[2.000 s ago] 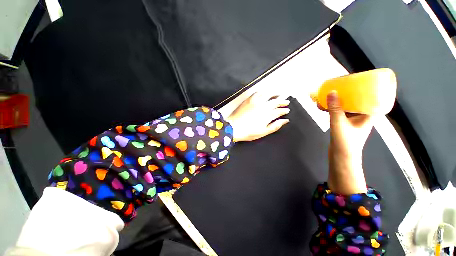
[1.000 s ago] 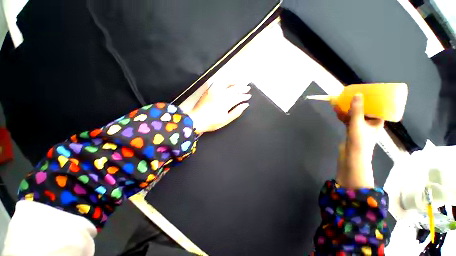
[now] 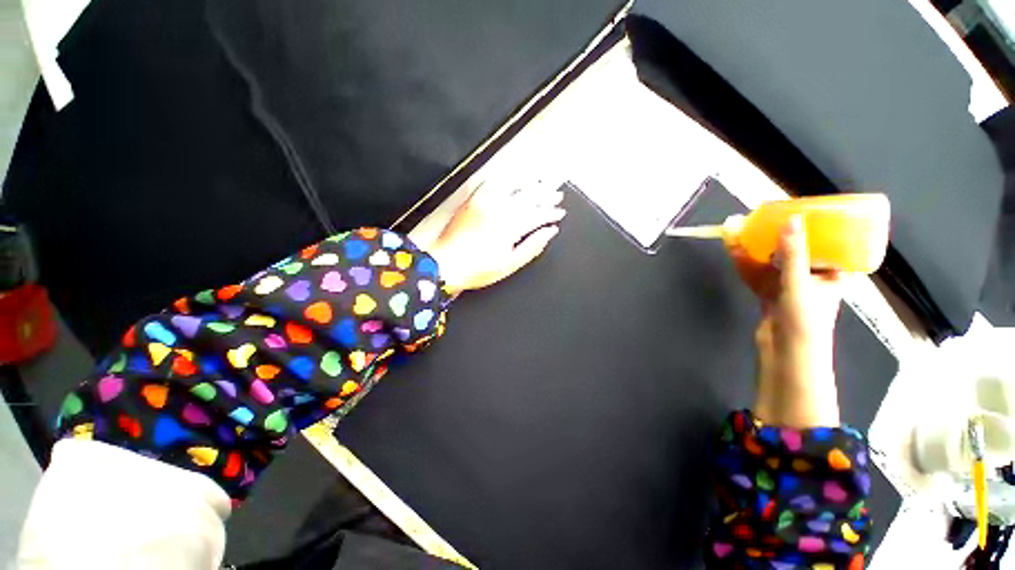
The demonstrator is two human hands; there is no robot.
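A flat black notched panel (image 3: pixel 557 379) lies on the pale work board (image 3: pixel 384 495). My right hand (image 3: pixel 796 284) holds the yellow-orange glue squeeze bottle (image 3: pixel 829 232) on its side, with the pale nozzle pointing left. The nozzle tip is at the panel's notch, near its inner corner; whether it touches cannot be told. A thin shiny line runs along the notch edges. My left hand (image 3: pixel 490 236) rests flat at the panel's upper left edge, palm down, fingers slightly apart, holding nothing.
Black fabric (image 3: pixel 367 100) with a long fold lies beyond the board at upper left. A thick dark stack of panels (image 3: pixel 846 100) stands at upper right. A white container (image 3: pixel 944 440) with a slim yellow-handled tool (image 3: pixel 979 490) is at lower right. A red object (image 3: pixel 25 325) is at far left.
The bottle has come down to the notch, and its nozzle tip has moved down to the inner corner. A shiny line now shows on the notch edges. My left hand stays on the panel edge.
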